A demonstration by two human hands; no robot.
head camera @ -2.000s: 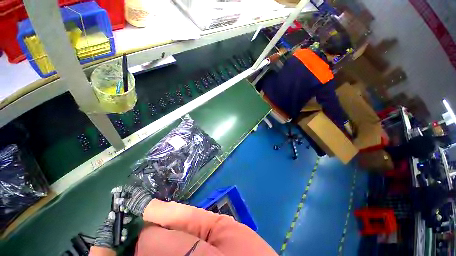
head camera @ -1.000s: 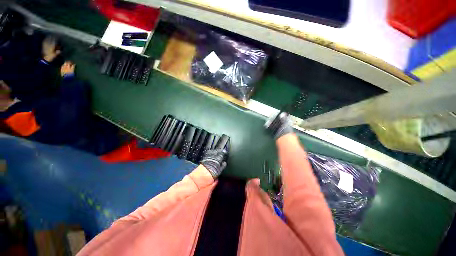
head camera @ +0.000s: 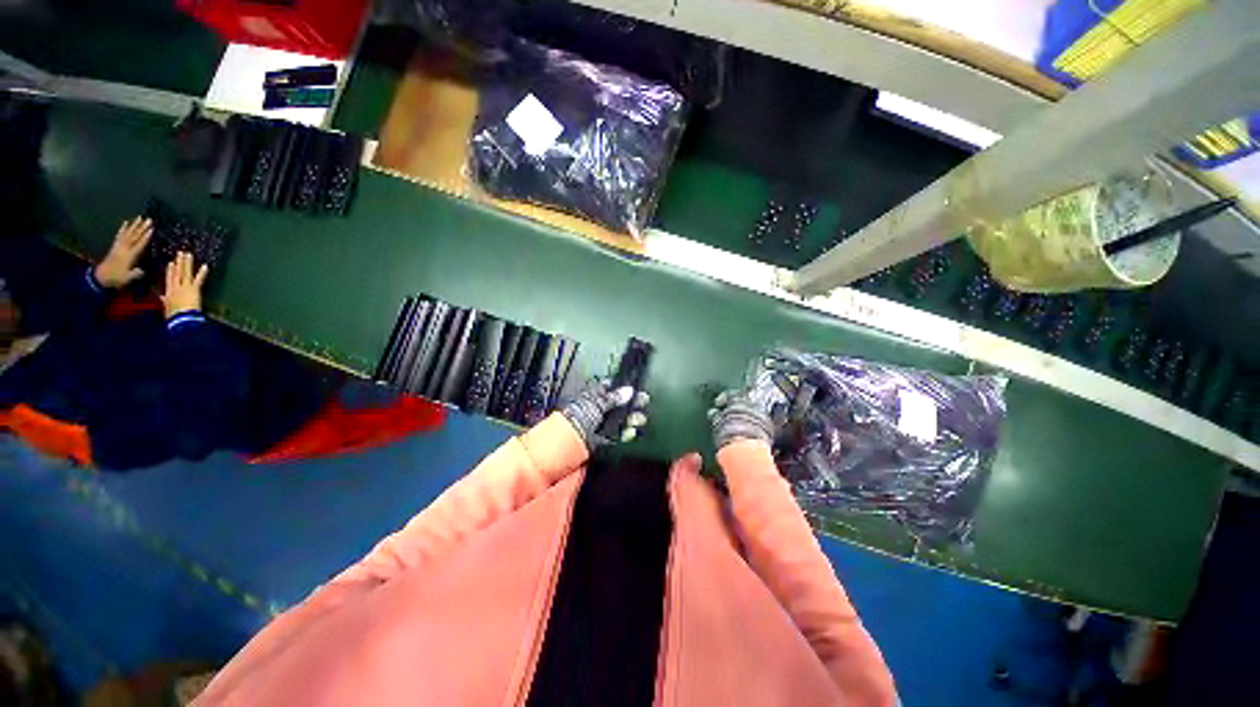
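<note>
My left hand [head camera: 604, 412], in a grey knit glove, holds a slim black housing [head camera: 633, 367] upright over the green bench. My right hand [head camera: 748, 417], also gloved, is at the mouth of the open clear parts bag [head camera: 884, 431] with a white label and black pieces inside. Its fingers touch or overlap dark pieces there; whether it grips one I cannot tell. A row of black housings [head camera: 477, 356] lies side by side to the left of my left hand.
A second parts bag [head camera: 574, 138] rests on cardboard [head camera: 422, 127] beyond the bench strip. More black units [head camera: 283, 166] lie at the upper left. A neighbour's hands [head camera: 183, 283] are at the left. A slanted post [head camera: 953, 207] and translucent cup [head camera: 1078, 238] stand at the right.
My left hand has left the row's end and now holds a housing. My right hand has moved from the far bench strip down to the open bag. The view has shifted slightly.
</note>
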